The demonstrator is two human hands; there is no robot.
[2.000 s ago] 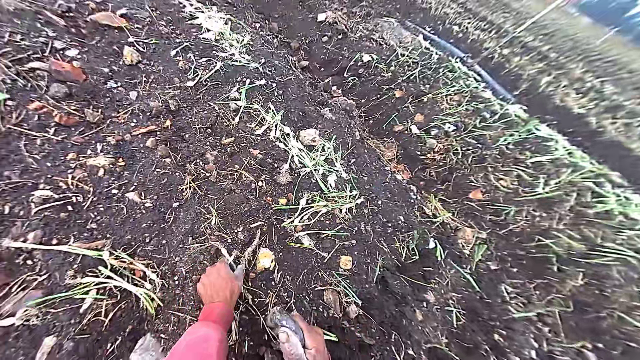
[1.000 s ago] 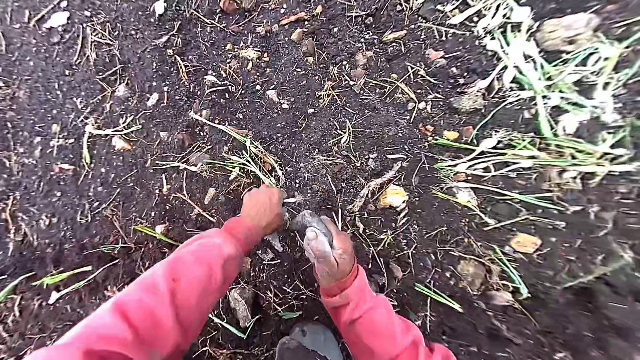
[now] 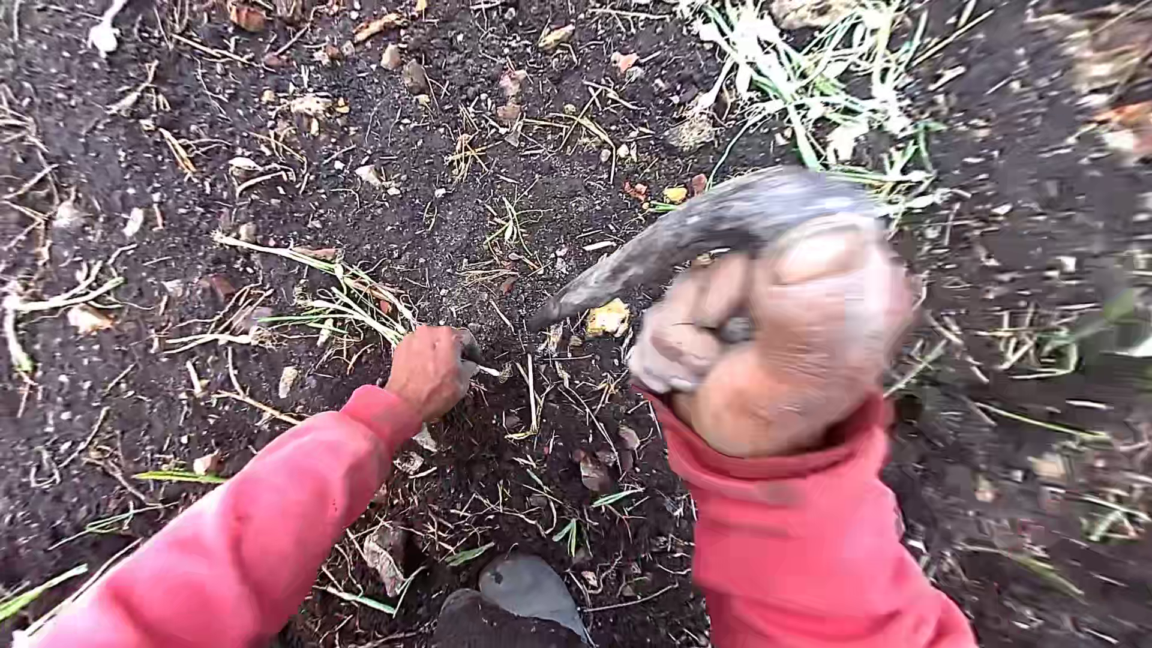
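Note:
My left hand (image 3: 432, 371) is low over the dark soil (image 3: 468, 261), closed around the end of a thin green-leaved plant bunch (image 3: 351, 297) whose leaves spread to the upper left. A small pale tip sticks out at its fingers. My right hand (image 3: 783, 333), blurred, grips a curved, worn wooden or horn-like tool (image 3: 684, 229); its dark pointed end reaches down left toward my left hand without touching it. A yellowish stone (image 3: 608, 319) lies beside the tool's point.
A heap of green and white plants (image 3: 828, 90) lies at the upper right. Stones, dry roots and loose leaves are scattered over the soil. At the bottom edge shows the toe of a grey boot (image 3: 531, 589). A pale root (image 3: 105, 31) lies at the upper left.
My right hand has risen with the tool, away from my left hand, beside which it was a second ago. The left hand stays by the plant bunch. The view has moved closer to the ground.

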